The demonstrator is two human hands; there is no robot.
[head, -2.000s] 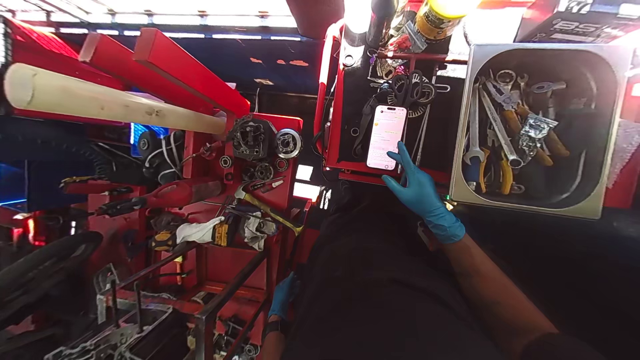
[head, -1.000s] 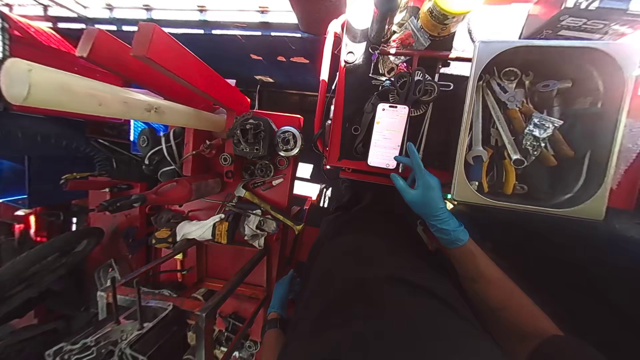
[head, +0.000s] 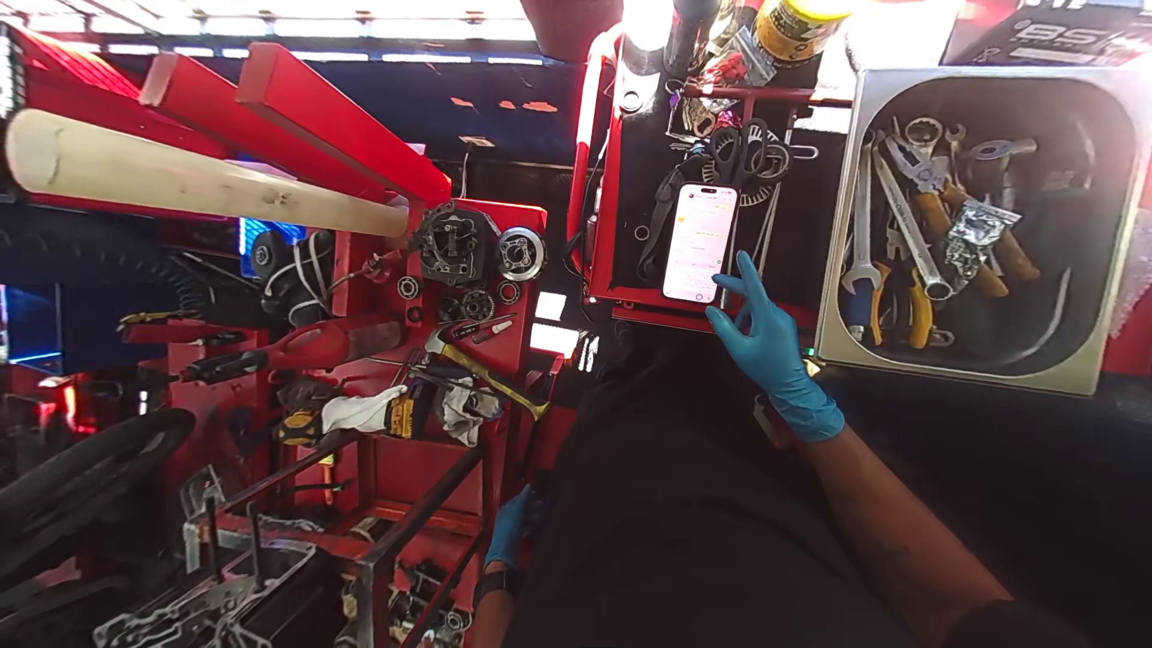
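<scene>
A smartphone [head: 699,243] with a lit screen lies on the red tool cart, below a pair of black-handled scissors [head: 742,153]. My right hand [head: 765,346], in a blue glove, is at the phone's lower right edge, a fingertip at the screen; whether it touches is unclear. Its fingers are spread and hold nothing. Low in the middle, my left hand [head: 510,529], also gloved, hangs beside my dark clothing near the red frame; its fingers are mostly hidden. To the right of the cart stands a metal tray [head: 1102,234] with wrenches [head: 909,220] and orange-handled pliers [head: 933,216].
A red bench at left carries a metal engine part [head: 453,247], gears [head: 477,304], a yellow hammer [head: 495,378] and a white rag [head: 468,405]. A pale round bar [head: 207,180] juts across the upper left. Below are a metal frame [head: 423,504] and a metal casing [head: 225,585].
My right hand's fingers have shifted slightly beside the phone's lower right edge. The phone remains on the cart.
</scene>
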